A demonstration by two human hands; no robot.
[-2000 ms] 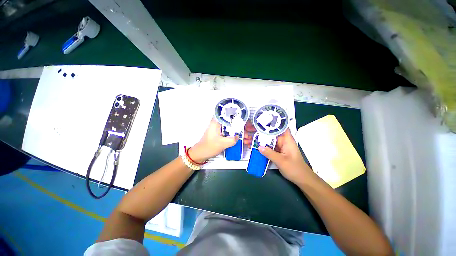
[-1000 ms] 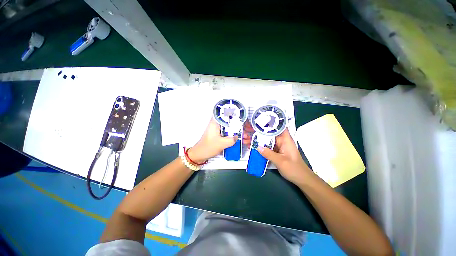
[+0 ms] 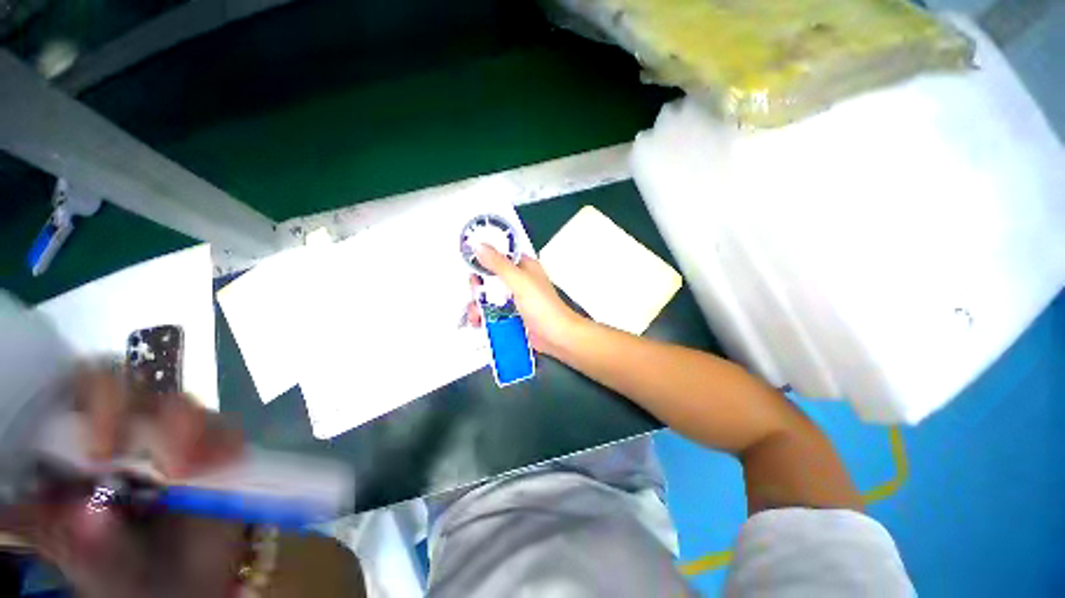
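Observation:
My right hand holds a small handheld fan upright over the papers. The fan has a round grey spoked head at its top and a bright blue block in its open handle. My thumb lies on the fan head. My left hand is large and blurred at the lower left, close to the camera. It grips a second fan, whose blue handle points right; its head is hidden or too blurred to tell. White papers lie on the dark green bench.
A phone lies on a white board at left. A pale yellow-edged pad lies right of the papers. White foam sheets and a bagged yellow slab stand at right. Another fan lies beyond the metal post.
My left hand has moved with its fan from beside the other fan to the lower left, close to the camera. The view has swung right. My right thumb has shifted onto its fan's head.

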